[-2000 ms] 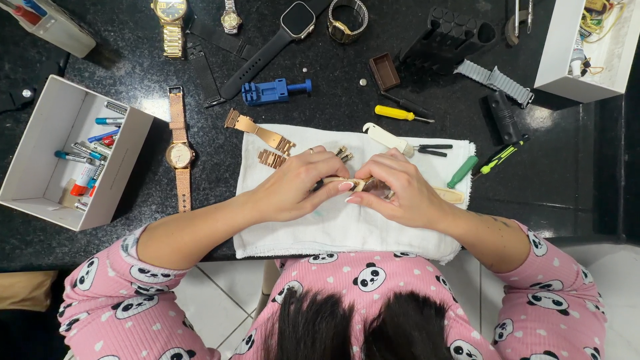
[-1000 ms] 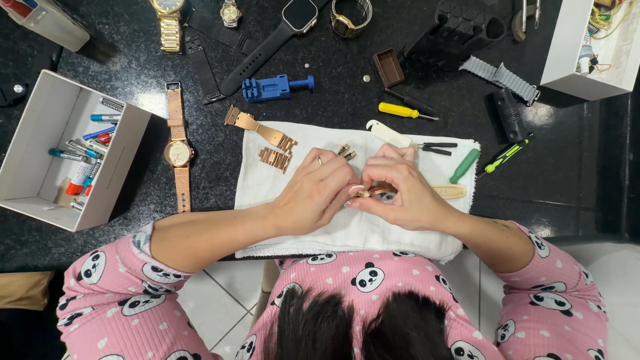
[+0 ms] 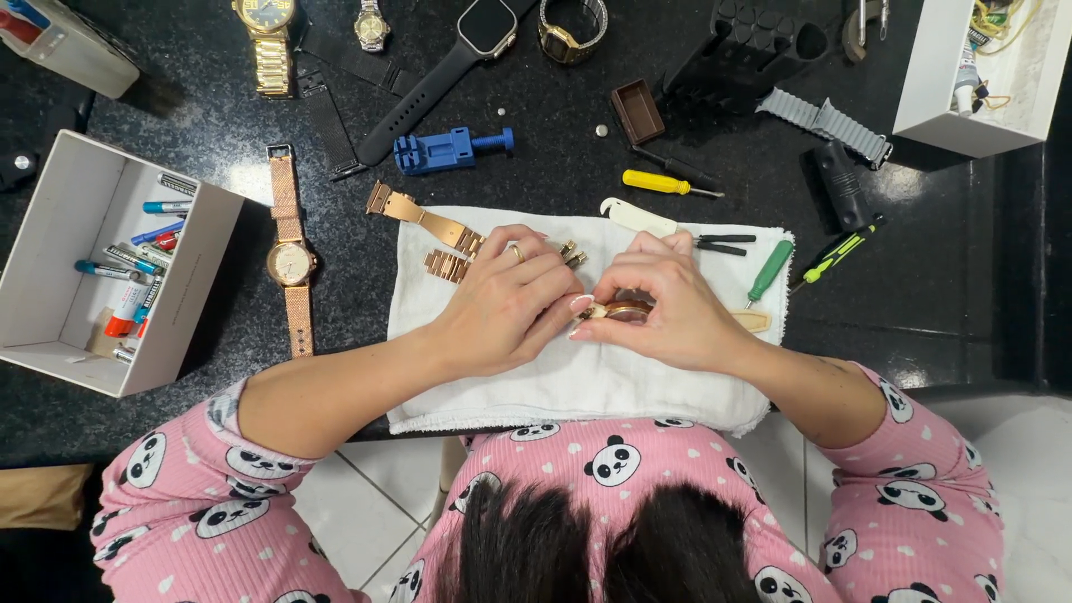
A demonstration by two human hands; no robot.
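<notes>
Over a white towel point(image 3: 536, 394), my right hand point(image 3: 670, 301) grips a gold-toned watch point(image 3: 628, 311) by its case. My left hand point(image 3: 511, 306) pinches at the left end of the watch with thumb and fingertips; the fingers hide most of that end. Behind my left hand lie a rose-gold link band point(image 3: 448, 230), a shorter band piece point(image 3: 446, 265) and gold-toned metal parts point(image 3: 572, 254). Near my right hand are a cream-coloured flat tool point(image 3: 638, 218), black-tipped prongs point(image 3: 724, 244), a green-handled screwdriver point(image 3: 770, 270) and a flat beige piece point(image 3: 754, 320), partly covered.
A blue link-removal holder point(image 3: 435, 152), yellow screwdriver point(image 3: 656, 182) and small brown tray point(image 3: 638, 113) lie beyond the towel. A rose-gold mesh watch point(image 3: 291, 263) and a white box of markers point(image 3: 209, 243) stand left. Another white box point(image 3: 971, 126) is at the back right.
The watch case has come into view in my right hand, where two seconds ago the fingers largely covered it. Both hands stay together over the towel.
</notes>
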